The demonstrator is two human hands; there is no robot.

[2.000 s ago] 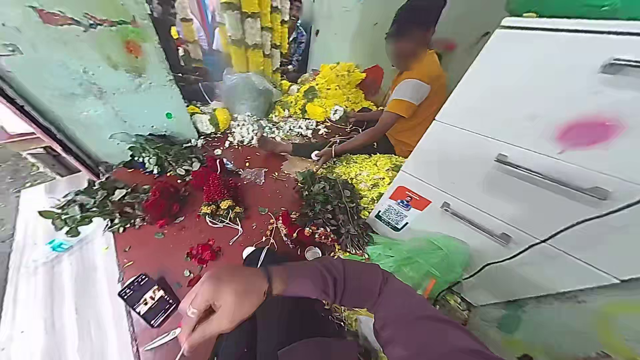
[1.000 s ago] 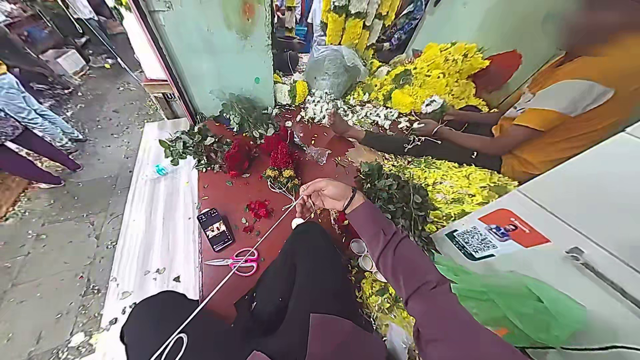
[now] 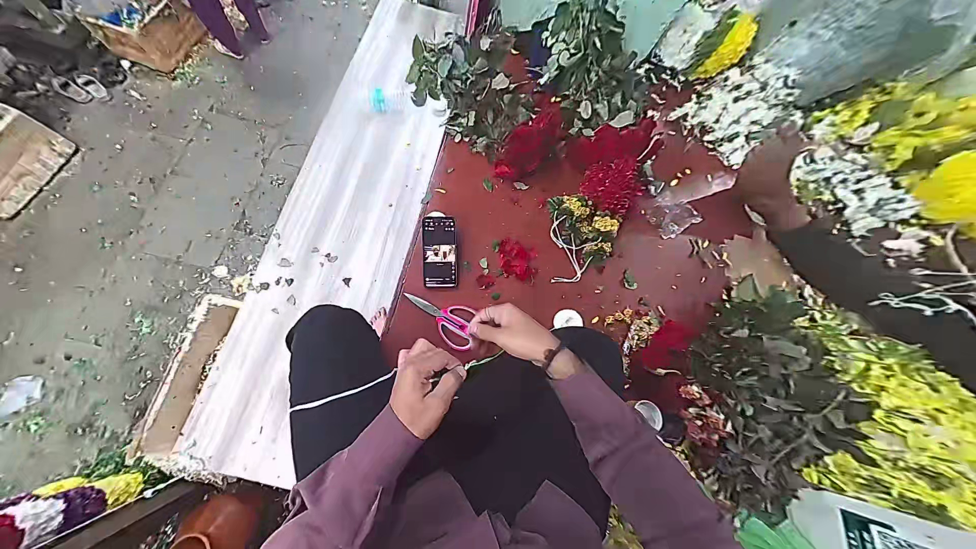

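My left hand point(image 3: 425, 385) is closed on a white string point(image 3: 343, 396) above my lap; the string trails left over my thigh. Just right of it, my right hand point(image 3: 515, 332) pinches a thin greenish strand point(image 3: 484, 360) that runs to the left fingertips. Beside the right hand, pink-handled scissors point(image 3: 450, 320) lie on the red floor, blades toward the upper left. A lit smartphone point(image 3: 440, 252) rests beyond them. Red petals point(image 3: 515, 258) and a bunch of small yellow flowers point(image 3: 587, 225) with loose white string lie farther right.
Red roses point(image 3: 534, 141) with leafy stems lie ahead. Dark green leaves point(image 3: 770, 389) and yellow flowers point(image 3: 900, 404) are heaped at the right, near another person's limb point(image 3: 862, 274). A white board point(image 3: 343, 183) borders the left, with a clear bottle point(image 3: 389, 101) on it.
The view has swung down and left. My left hand, not visible one second ago, now shows beside my right. My right hand has come back from near the flowers to above my lap.
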